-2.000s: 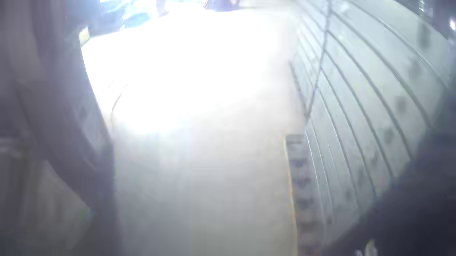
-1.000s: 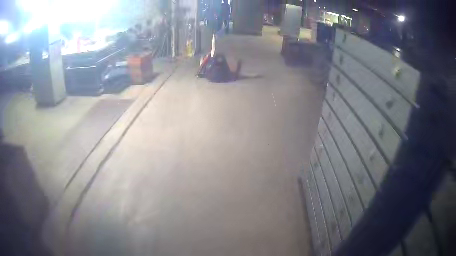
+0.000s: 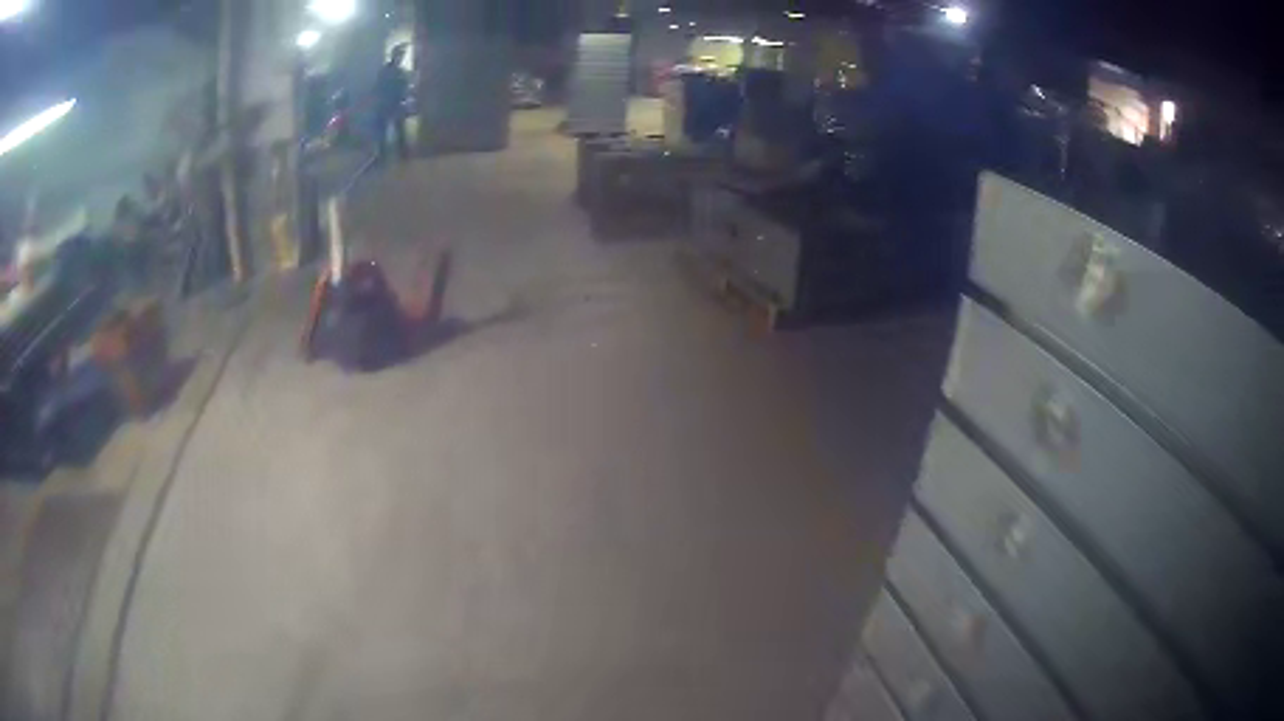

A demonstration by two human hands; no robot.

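Note:
Neither of my hands is in the picture. Nearest to me, at the right, stands a tall stack of flat grey panels or boxes (image 3: pixel 1049 423) with dark gaps between the layers. Each visible layer has a small blurred mark on its face. The stack runs out of the picture at the right and bottom edges.
A red-orange pallet jack (image 3: pixel 369 317) stands on the grey floor (image 3: pixel 479 521) ahead left. An orange box (image 3: pixel 131 355) is at far left. Grey stacks (image 3: pixel 760 254) on pallets stand ahead right. A distant person (image 3: pixel 392 106) is at the back left.
The glare has faded. The pallet jack now appears larger and further left, and the grey stacks ahead right show more clearly. The panel stack at the right looks closer. My view has moved forward and turned right.

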